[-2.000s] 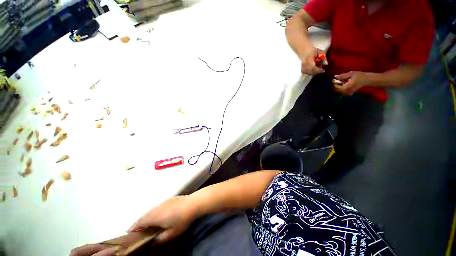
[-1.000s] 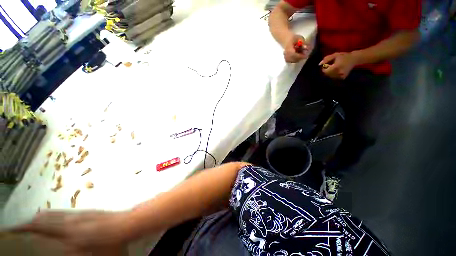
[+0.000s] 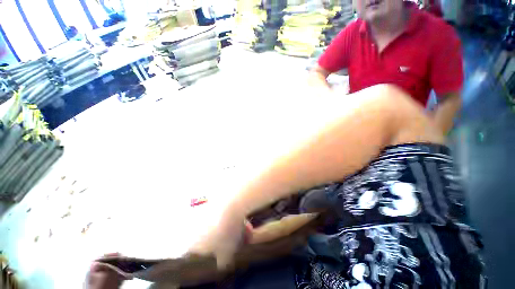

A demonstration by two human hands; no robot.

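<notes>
A brown fabric piece with a lighter tan edge stretches along the table's near edge and over my lap. My right hand is blurred and holds the piece near its middle. My left hand, at the bottom edge and partly cut off, grips the piece's left end. A red hand tool lies on the white table, just beyond my right hand. The thread snips and their cord cannot be made out in the glare and behind my arm.
Small tan offcuts are scattered on the table's left. Grey stacks with yellow edges stand at the left, and more stacks at the far side. A person in a red shirt is at the right, beyond my raised forearm.
The view has tilted up, showing more far stacks and the coworker's upper body. My right forearm has risen across the picture. The brown piece now spans between both hands.
</notes>
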